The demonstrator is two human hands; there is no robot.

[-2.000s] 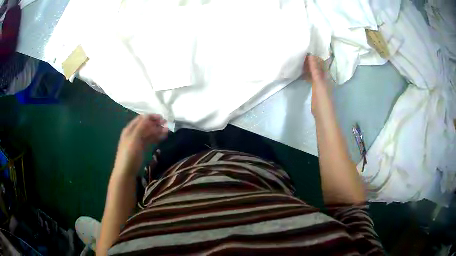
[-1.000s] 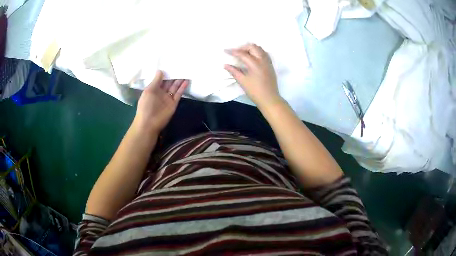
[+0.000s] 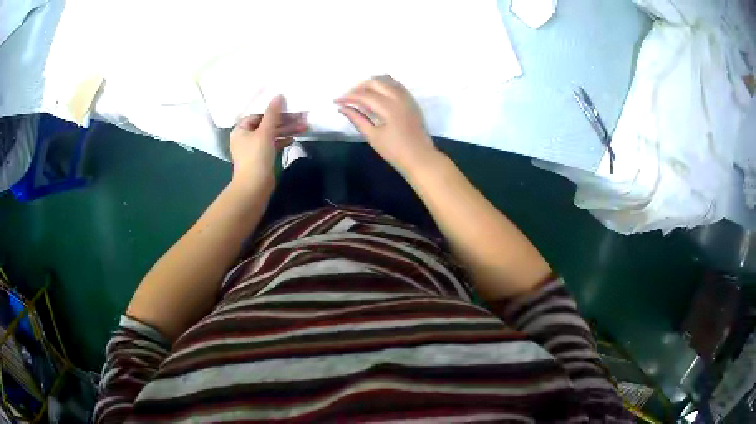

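A white garment (image 3: 398,41) lies spread on the table, so bright that its seams hardly show. My left hand (image 3: 265,141) is at its near edge, thumb up and fingers pointing right, with the edge between them; a small white flap hangs just below the fingers. My right hand (image 3: 385,120) is over the near part of the garment, its fingers curved and its thumb and fingertips close together. Whether it pinches cloth is hidden by glare. Thread snips (image 3: 593,120) lie on the table at the right, touched by neither hand.
The pale blue-grey table (image 3: 572,62) shows right of the garment. A white garment pile (image 3: 676,124) hangs over its edge at the right. A tan card-like piece (image 3: 84,99) is at the garment's left corner. A blue plastic stool (image 3: 62,161) stands on the green floor at the left.
My right hand came from the far right side of the garment to the middle, then a little left beside my left hand. The garment's near edge now lies flatter and straighter.
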